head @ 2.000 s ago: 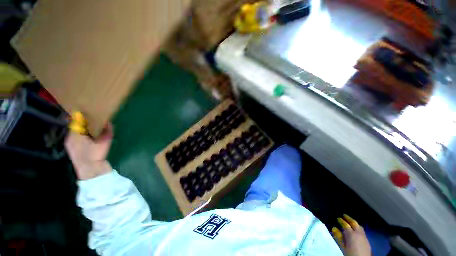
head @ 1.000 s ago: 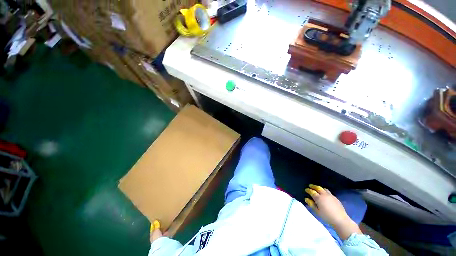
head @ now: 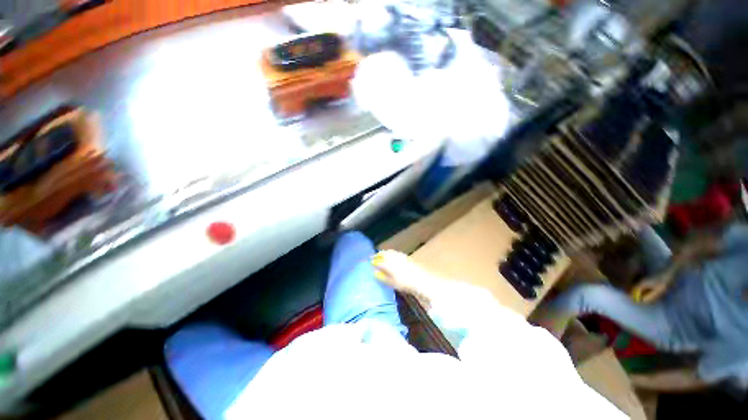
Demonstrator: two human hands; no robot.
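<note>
My right hand (head: 395, 269), with yellow finger cots, is by my right knee at the left edge of a cardboard sheet (head: 459, 258). It is blurred; I see nothing in it, but its grip is unclear. Several black housings (head: 529, 261) lie at the sheet's right side. One orange-brown fixture (head: 312, 86) holds a black housing (head: 307, 51). The left fixture (head: 61, 176) holds another dark part (head: 39, 154). My left hand is not in view; a pale blue patch, possibly a sleeve, shows at the left edge.
The white table edge (head: 271, 201) crosses in front of me, with a red button (head: 221, 233) and a green button (head: 397, 145). Stacked cardboard layers (head: 574, 193) stand at the right. Another person's arm (head: 615, 303) is at the far right. An orange beam (head: 123, 31) runs along the back.
The view has swung right. My left hand, earlier carrying a cardboard sheet and then laying it on the left stack, has left the picture. My right hand has moved from my lap to the right-hand cardboard.
</note>
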